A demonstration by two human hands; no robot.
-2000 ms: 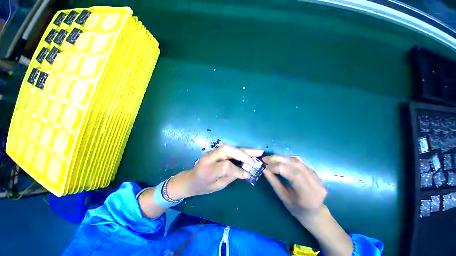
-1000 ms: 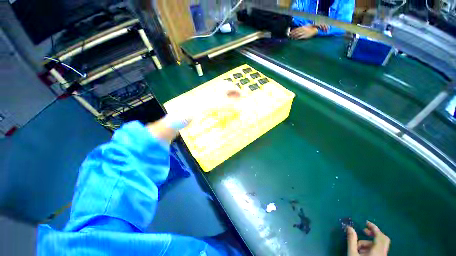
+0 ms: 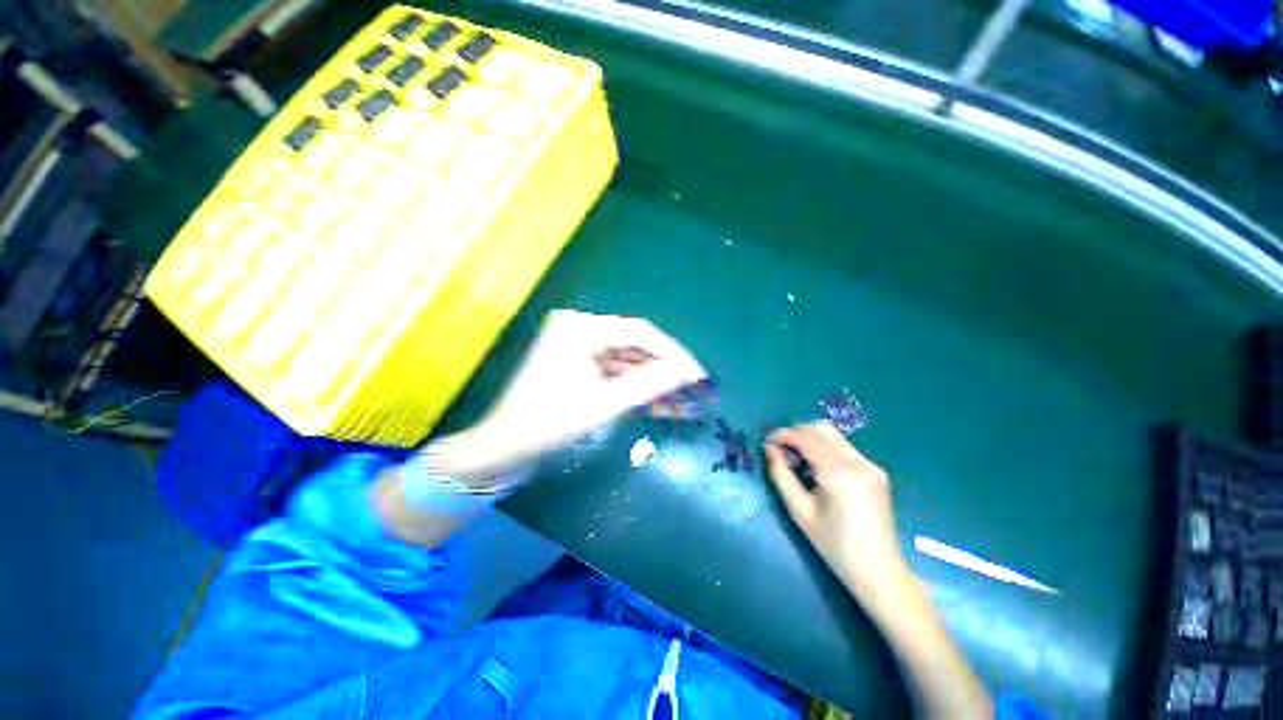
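My left hand [image 3: 577,387], blurred, pinches a small dark squarish housing [image 3: 687,400] at its fingertips, over the bench. My right hand [image 3: 833,495] is low over the bench, thumb and forefinger close together beside a loose pile of tiny black parts [image 3: 732,447]. Whether it pinches a tiny part cannot be told. A small speckled dark-and-silvery square [image 3: 844,411] lies on the bench just beyond my right fingers. A white scrap [image 3: 643,450] lies left of the pile, below my left fingertips.
A tall stack of yellow blister trays [image 3: 380,225] stands at left, black pieces in some top pockets. A black parts tray [image 3: 1165,563] is at the right edge. A bright sliver [image 3: 985,564], blade or glare, lies right of my right hand. A metal rail [image 3: 901,93] runs along the far side.
My left hand has come from the yellow trays to the pile with a dark housing; the near row there shows one piece fewer. The speckled square, earlier in my hands, lies on the bench.
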